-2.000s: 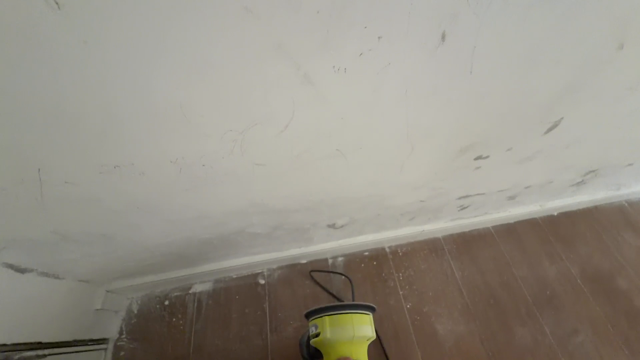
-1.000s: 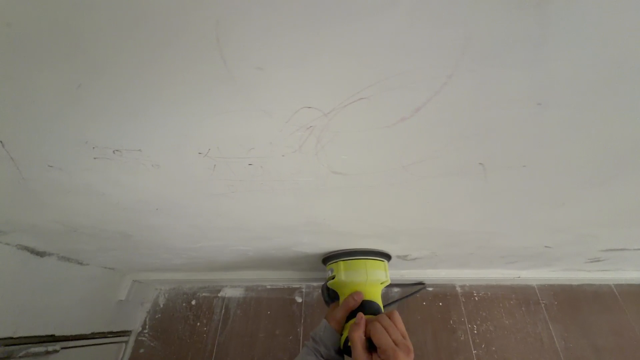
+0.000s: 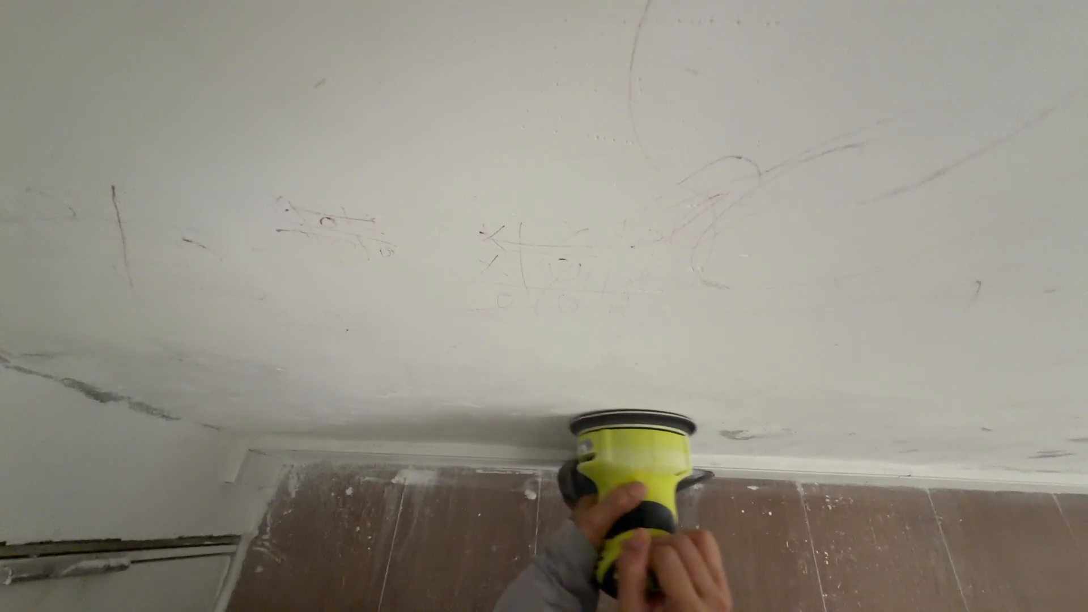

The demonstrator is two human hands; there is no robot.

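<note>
A lime-green and black random orbital sander [image 3: 639, 459] stands out from the lower part of a white wall [image 3: 442, 357], its round pad against or very close to the surface. My left hand [image 3: 608, 512], in a grey sleeve, holds the sander's body from the left. Lower down, my right hand [image 3: 677, 571] is wrapped round the black and green rear grip. Pen or crayon scribbles and thin scratches mark the wall above the pad. Part of a black cord or hose shows behind the tool.
A white baseboard [image 3: 816, 469] runs along the wall's foot. Below it lie brown floorboards [image 3: 459, 544] spotted with white dust and specks. At the left, a second wall [image 3: 93, 459] meets the corner, with a dark crack and a gap lower down.
Two seconds ago the sander was over the floor, off the wall; one second ago its pad was up at the wall's foot. Both hands have come into view on it. The view has shifted.
</note>
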